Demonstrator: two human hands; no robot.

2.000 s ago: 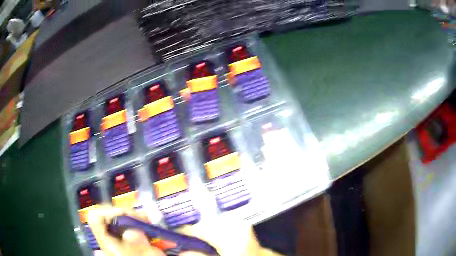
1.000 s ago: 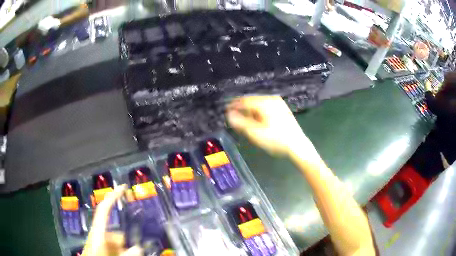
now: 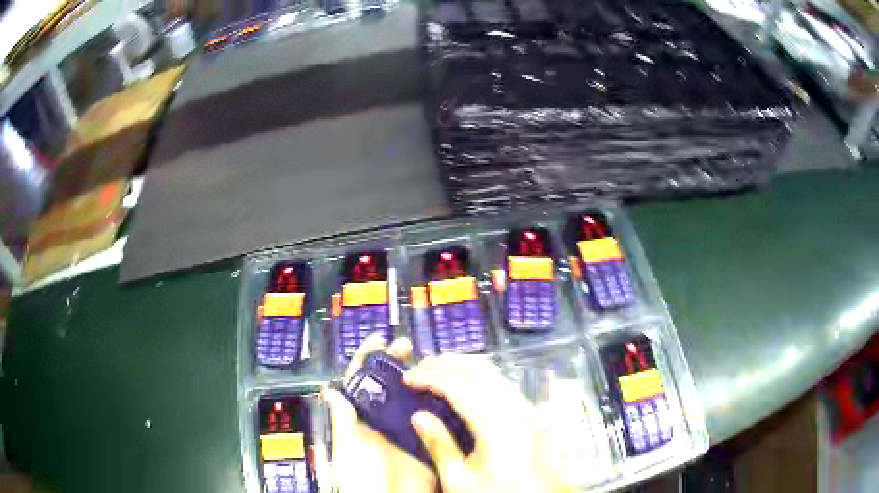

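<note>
Both hands are over the clear blister tray (image 3: 686, 404) at the bottom centre. My left hand (image 3: 371, 448) holds a dark-purple phone (image 3: 397, 406) from the left, with its plain back facing up. My right hand (image 3: 501, 414) grips the same phone from the right, fingers and thumb on its back and side. The phone is tilted, and its lower end is partly covered. Orange-banded phones (image 3: 455, 313) lie face up in the tray's back row. Others lie in the front row at the left (image 3: 283, 448) and right (image 3: 638, 393). The hands hide the middle pockets.
A tall, shiny black stack of trays (image 3: 607, 159) stands behind the tray at the right. A grey mat (image 3: 299, 183) lies behind it at the left, with tan board (image 3: 82, 217) beyond. Glossy green bench top (image 3: 781, 279) surrounds the tray. A red object (image 3: 853, 385) shows at the right edge.
My right hand has come down from the front of the black stack onto the phone in my left hand. The view has shifted, with tray and stack now further right.
</note>
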